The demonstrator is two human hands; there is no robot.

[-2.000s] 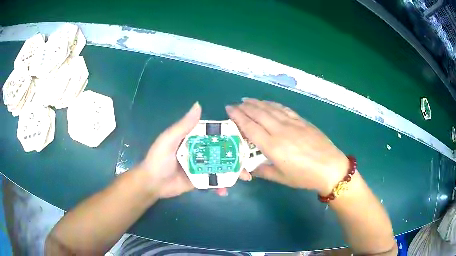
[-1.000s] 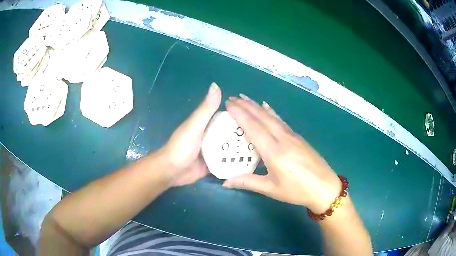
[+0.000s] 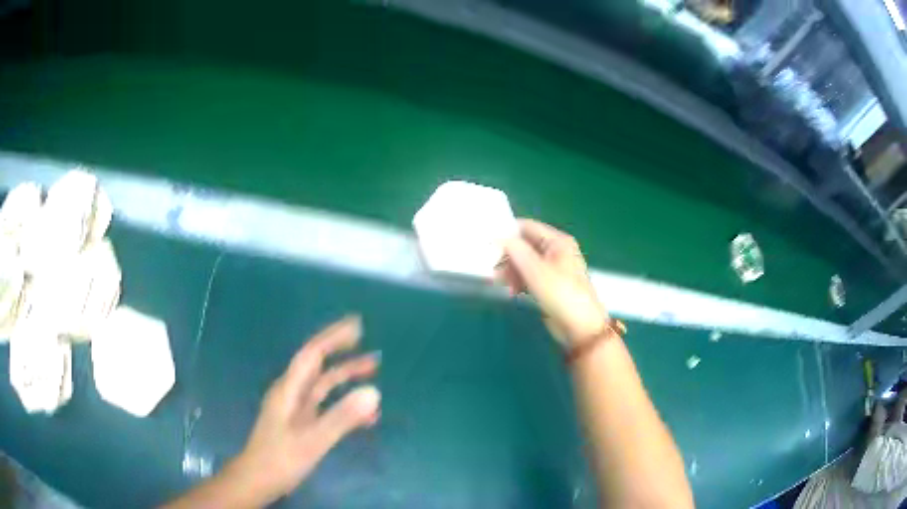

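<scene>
My right hand (image 3: 545,273) grips a white hexagonal closed unit (image 3: 463,229) by its right edge, over the pale rail at the conveyor's near side. The unit's top is blurred and its print cannot be read. My left hand (image 3: 316,413) is open and empty over the green bench top, fingers apart. Stacks of cream-white hexagonal covers (image 3: 62,278) stand at the left, and one cover (image 3: 132,362) lies beside them.
The worn white rail (image 3: 269,227) runs across between the bench top (image 3: 448,418) and the green conveyor belt (image 3: 298,119). Two open housings with green centres (image 3: 746,258) (image 3: 837,290) are on the belt at the right. White cloth-like material (image 3: 880,462) shows at the lower right.
The open housing has been covered. My right hand has carried the closed unit up to the rail. My left hand has let go and moved down left. The view has shifted.
</scene>
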